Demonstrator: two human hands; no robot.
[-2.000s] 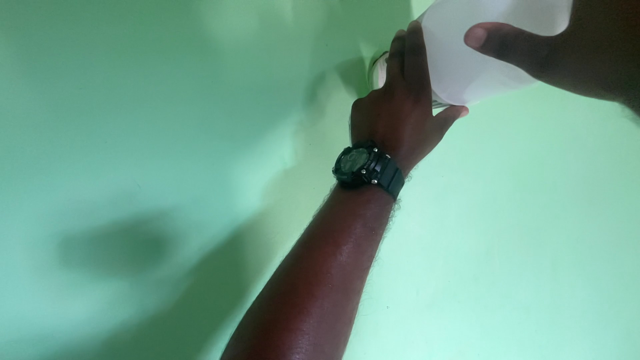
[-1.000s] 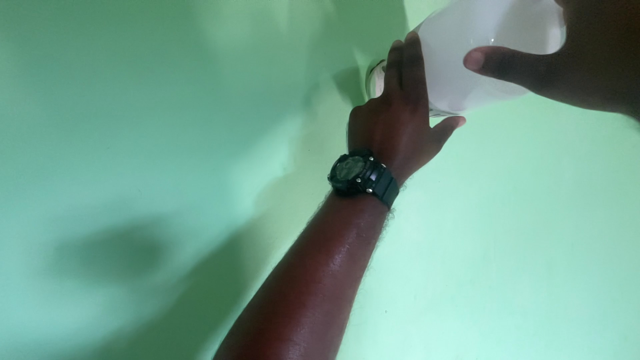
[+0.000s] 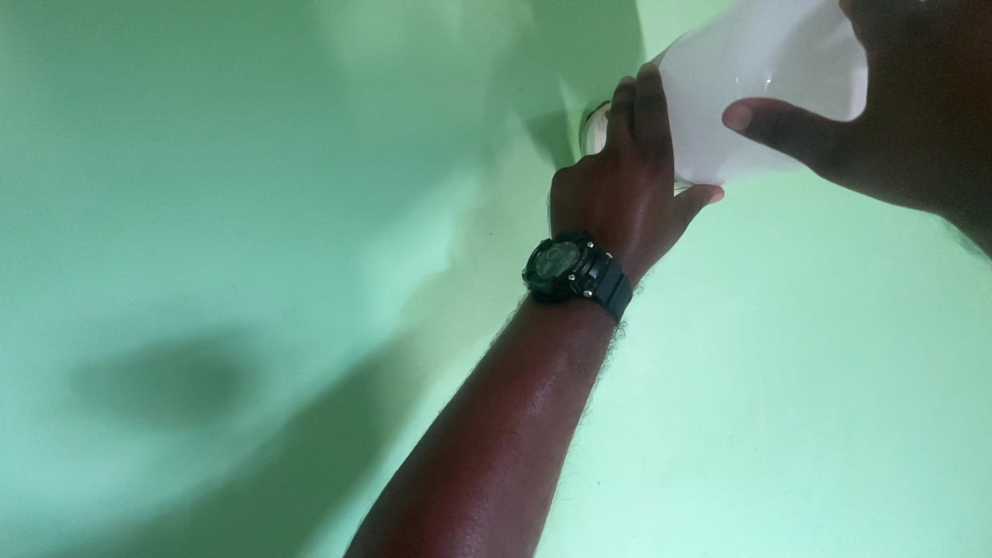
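Observation:
A frosted white shade, apparently of a wall lamp [image 3: 763, 74], juts from the wall at the upper right, with part of it cut off by the frame. My left hand [image 3: 620, 178] is around its narrow end, fingers over the far side and thumb below; a black watch is on that wrist. Between my left fingers and the wall a small pale round fitting [image 3: 595, 130] shows in part. My right hand [image 3: 891, 124] is at the wide end of the shade, its thumb lying across the front. The other right fingers are hidden or out of frame.
A pale green wall [image 3: 775, 387] fills the background. Dark shadows of the arms and the shade fall across its left side and behind my left hand.
My right hand and its thumb have come lower on the white shade, and more of the shade's wide rim shows. My left hand stays at the narrow end.

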